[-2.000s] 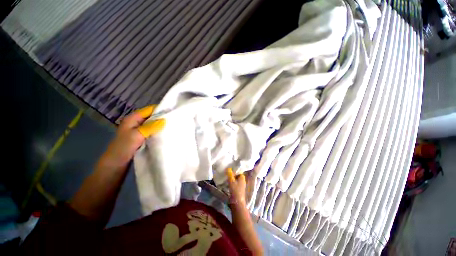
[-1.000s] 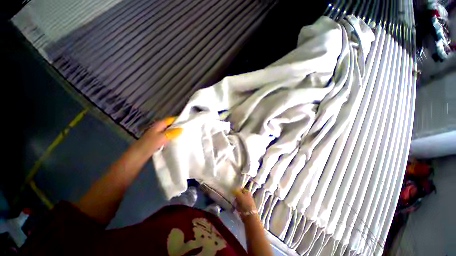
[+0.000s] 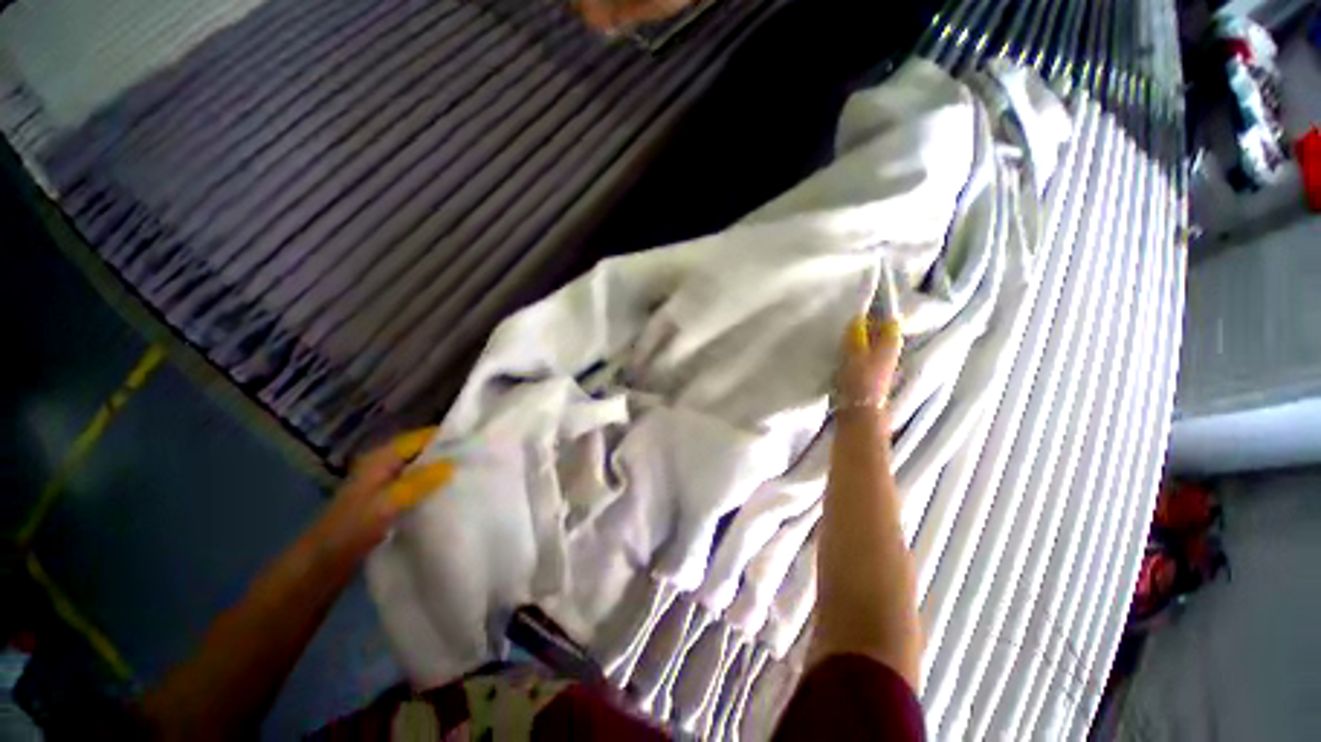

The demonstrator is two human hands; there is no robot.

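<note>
A pale, crumpled cloth panel (image 3: 753, 305) lies over the metal tubes. At the right it lies ribbed over them, with fringe-like threads along its near edge. My left hand (image 3: 384, 493), with yellow fingertips, grips the cloth's left edge between thumb and fingers. My right hand (image 3: 869, 360), also with yellow fingertips, is on the middle of the loose cloth and pinches a fold that rises to a small peak. Bare shiny metal tubes (image 3: 1065, 44) show at the top right beyond the cloth.
Grey-mauve ribbed cloth (image 3: 333, 189) covers the neighbouring table at the left. Another person's hand (image 3: 630, 12) shows at its top edge. A dark gap lies between the tables. A yellow floor line (image 3: 90, 435) is at the left, red items (image 3: 1181, 544) at the right.
My right hand has moved from the cloth's near edge up and forward to its middle. My left hand keeps its hold, slightly further left. Another person's hand has appeared at the top.
</note>
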